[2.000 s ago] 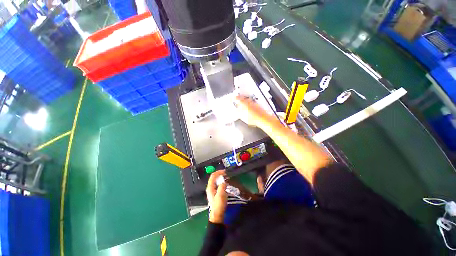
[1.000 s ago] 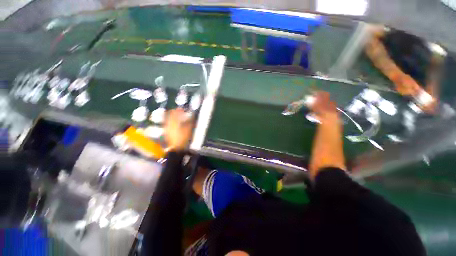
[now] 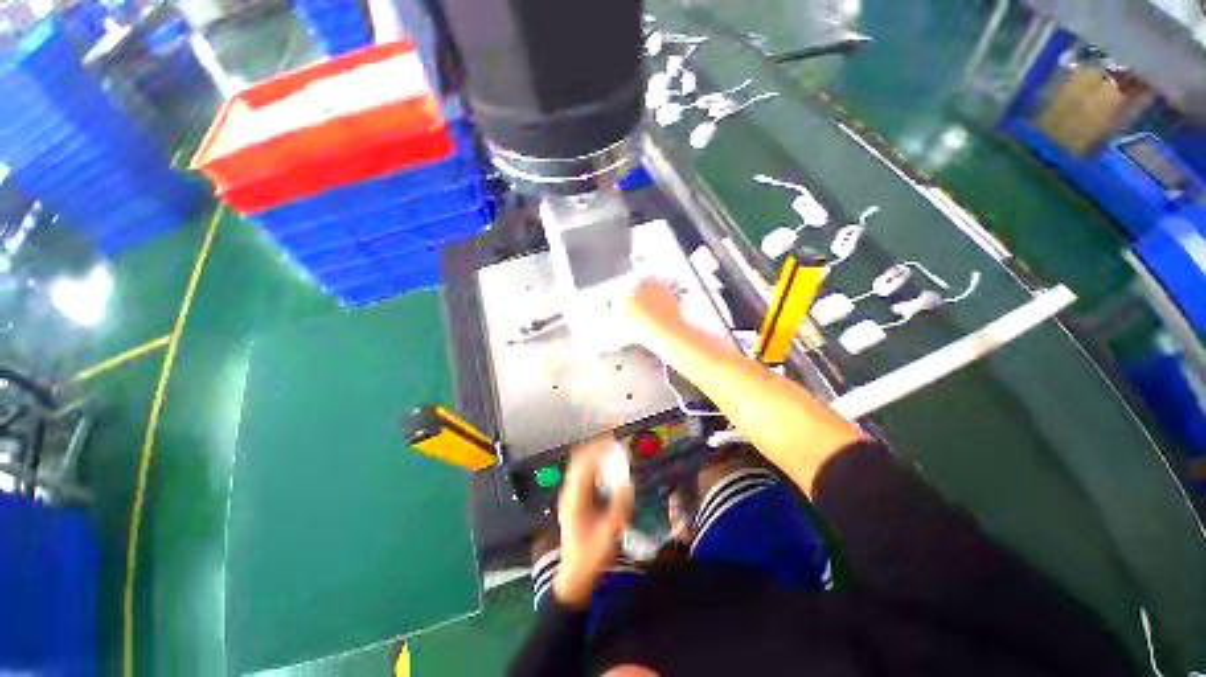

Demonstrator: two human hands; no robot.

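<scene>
My right hand [image 3: 661, 320] reaches over the silver base plate [image 3: 529, 374] to the white fixture [image 3: 598, 315] under the silver ultrasonic horn [image 3: 591, 239]. Its fingertips are washed out by glare, so its hold cannot be told. A white cable [image 3: 679, 392] runs from near the fixture toward the plate's front edge. My left hand [image 3: 594, 509] is blurred in front of the machine's front edge. It holds a small white plastic housing [image 3: 614, 467] between thumb and fingers, near the green button [image 3: 549, 476] and red emergency stop [image 3: 647, 446].
Yellow-and-black posts stand left [image 3: 452, 439] and right [image 3: 790, 311] of the plate. White corded units [image 3: 864, 336] lie on the green conveyor [image 3: 1058, 437] behind a white divider bar [image 3: 962, 353]. A red-orange crate [image 3: 331, 128] sits on blue crates at left. The black welder head [image 3: 556, 79] hangs above.
One second ago both hands were over the conveyor; now they are back at the machine. Another corded unit lies beside the divider bar compared with two seconds ago. The other person is out of view.
</scene>
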